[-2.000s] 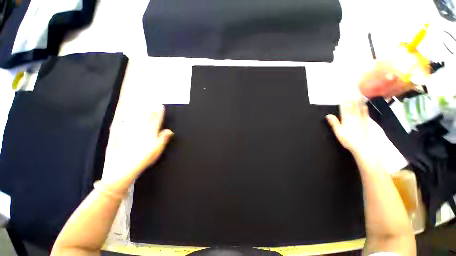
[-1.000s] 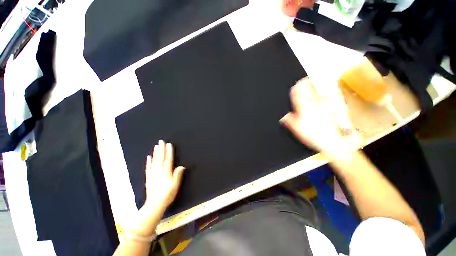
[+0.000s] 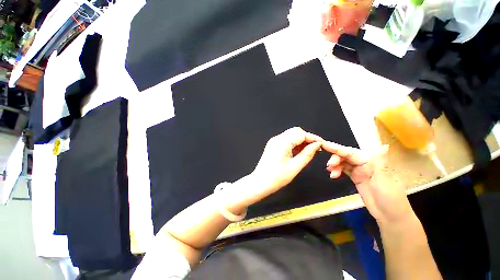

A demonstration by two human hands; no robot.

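Observation:
The notched black panel (image 3: 230, 109) lies flat before me, its square cut-outs on the far side. My left hand (image 3: 288, 156) is raised over its right part, thumb and forefinger closed at the tip of a finger of my right hand; whether something small is pinched there, I cannot tell. My right hand (image 3: 370, 175) is at the panel's right front, forefinger stretched out and other fingers curled, with nothing visible in it. A squeeze bottle (image 3: 405, 124) with orange contents lies to the right, its pale nozzle towards the table edge.
A black panel stack (image 3: 96, 186) lies left. A large black panel (image 3: 208, 35) lies at the back. A reddish-pink pot (image 3: 344, 21) and black offcuts (image 3: 466, 82) are at right. Cardboard (image 3: 452, 145) lies under the bottle. A yellow measuring strip (image 3: 285, 217) runs along the front edge.
My left hand has left the panel's left part and moved right to meet my right hand. Both lay spread on the panel's sides at first. The view has turned.

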